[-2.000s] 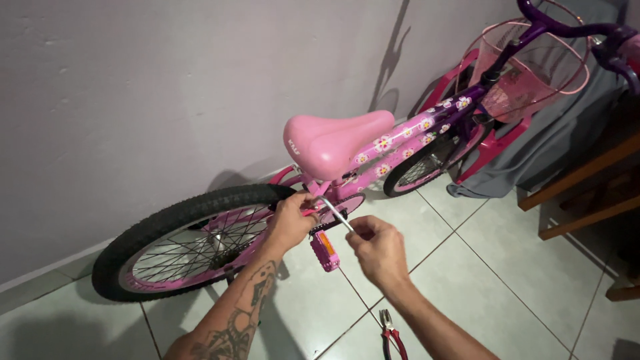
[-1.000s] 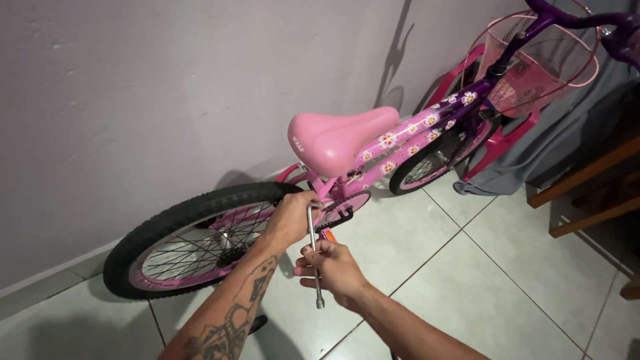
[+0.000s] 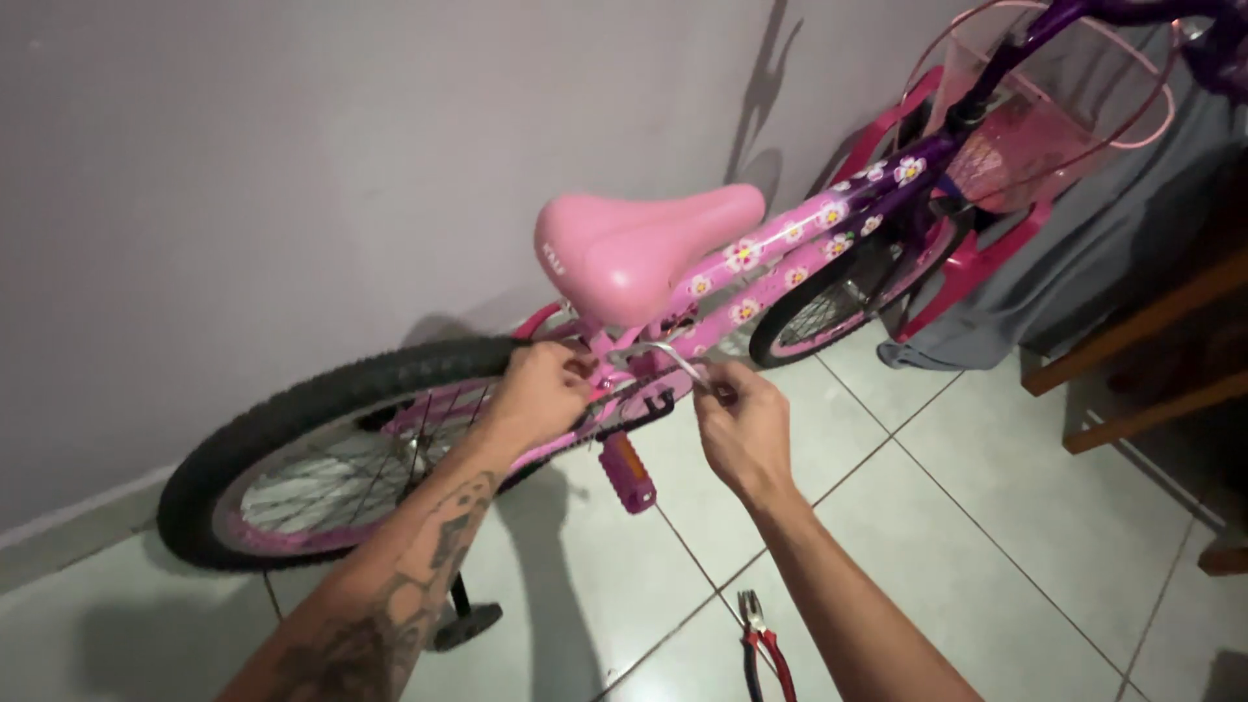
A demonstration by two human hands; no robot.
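A pink child's bicycle frame (image 3: 780, 255) with flower decals stands along the wall, its pink saddle (image 3: 639, 249) above my hands. My left hand (image 3: 551, 385) is at the frame just behind and below the saddle, fingers bent against it; what its fingertips hold is hidden. In my right hand (image 3: 746, 419) is a bent silver metal wrench (image 3: 680, 358), whose far end reaches toward the frame under the saddle. Below the hands are the crank and a pink pedal (image 3: 629, 475) with an orange reflector. The rear wheel (image 3: 331, 468) lies to the left.
Pliers with red and black handles (image 3: 765, 643) lie on the tiled floor (image 3: 877, 546). A kickstand (image 3: 466, 624) props the rear. At the upper right are the pink basket (image 3: 1024, 146), a grey cloth (image 3: 985, 312) and wooden furniture legs (image 3: 1136, 322). The wall runs close behind the bicycle.
The wrench pointed downward in my right hand a second ago; now it slants up toward the frame, and that hand has moved right. My left hand stays near the frame below the saddle.
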